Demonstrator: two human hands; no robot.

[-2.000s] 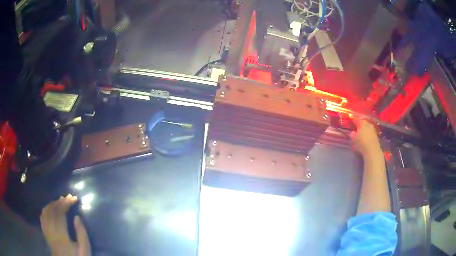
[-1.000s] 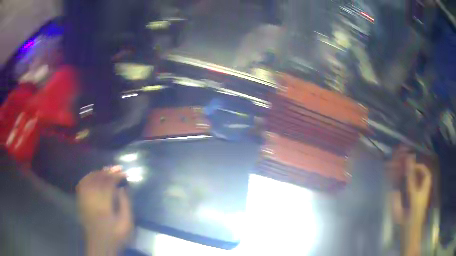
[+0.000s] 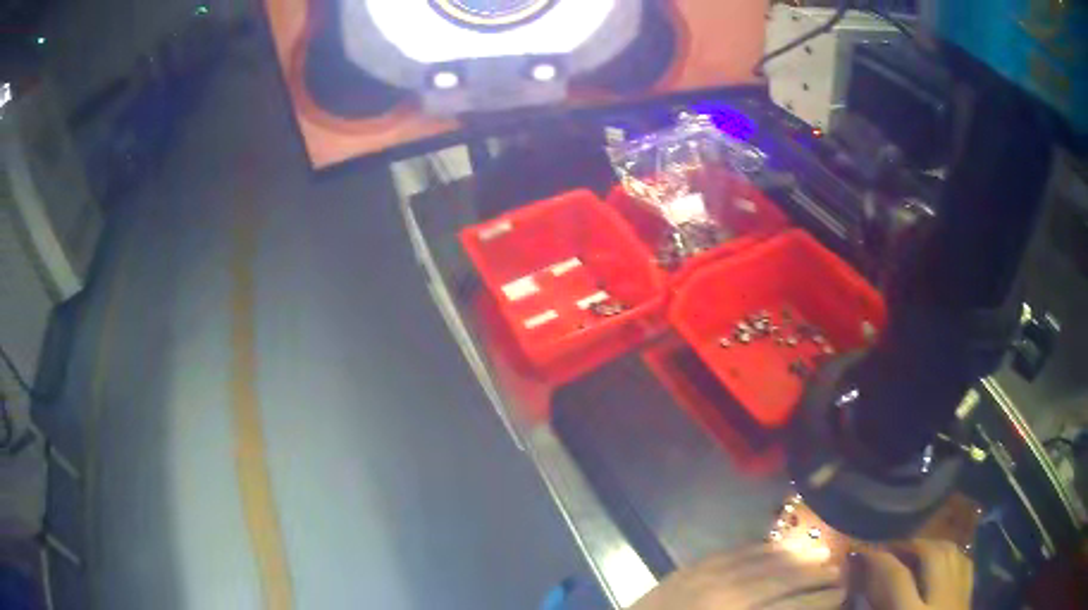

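A copper-coloured plate [image 3: 952, 522] with small silver inserts lies under the microscope's black ring light [image 3: 877, 495] at the lower right. A bright spot falls on it. My left hand [image 3: 746, 580] reaches in from the bottom edge, with its fingers over the plate's near side. My right hand [image 3: 916, 574] is beside it at the plate, fingers bent. Both hands are cut off by the bottom edge and blurred, so their grip is unclear. A monitor [image 3: 728, 48] at the top shows a magnified orange surface with a bright ring shape.
A red bin with white labels [image 3: 483, 244], a red bin with loose silver parts [image 3: 776, 399] and a rear red bin holding a clear bag [image 3: 680, 179] stand beyond the dark mat [image 3: 644, 447]. The thick black microscope column [image 3: 972, 238] stands right. A floor aisle runs left.
The view has swung left from the stacked plates to the bins and monitor. My hands, apart before, are now close together at the plate under the ring light.
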